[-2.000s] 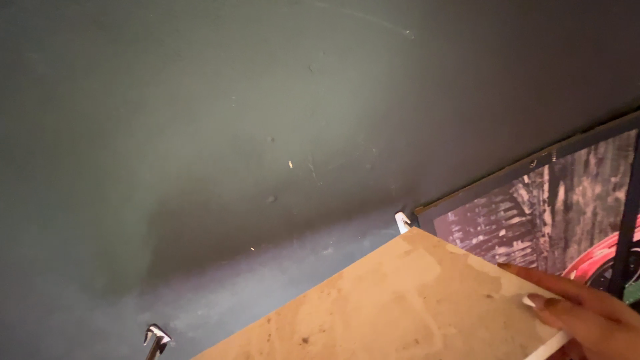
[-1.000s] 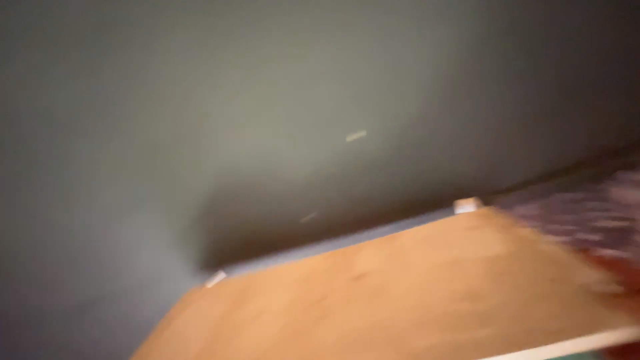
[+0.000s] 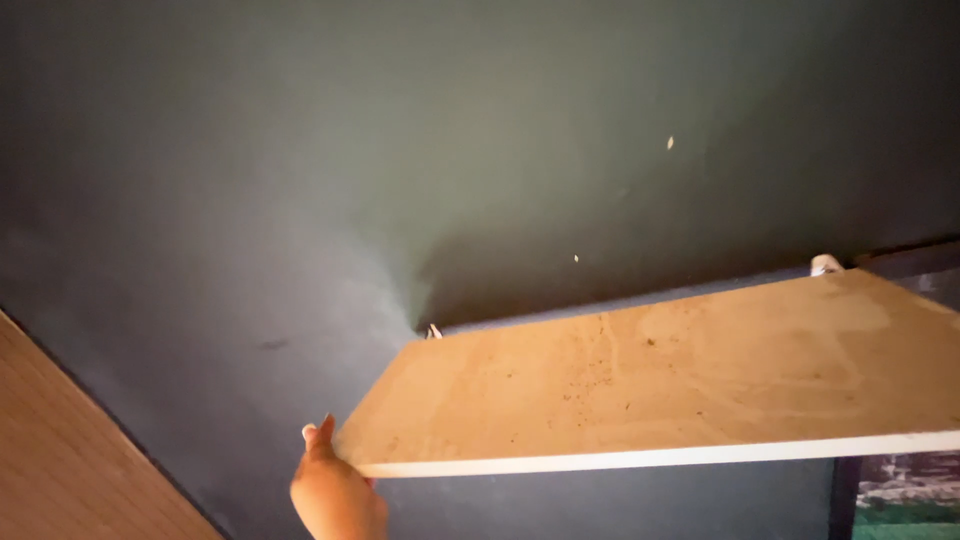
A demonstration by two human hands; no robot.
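A wooden shelf board [image 3: 615, 375] with a white front edge and dark specks on its upper face spans the lower right. Its back edge lies at two small metal shelf brackets, one at the back left corner [image 3: 433, 331] and one at the back right [image 3: 827, 265]. My left hand [image 3: 337, 480] grips the board's front left corner; two fingertips show beside the left end, and the rest of the grip is partly hidden by the board. My right hand is out of view.
Behind the board rises a dark grey-green wall [image 3: 450, 112] with small pale chips. A wood-grain panel [image 3: 67, 442] slants across the lower left. Below the board at right is part of a dark-framed picture [image 3: 907, 487].
The right hand, at the board's right end two seconds ago, is out of view. My left hand has appeared at the left end. The board's back edge has come to the left bracket. The view has shifted.
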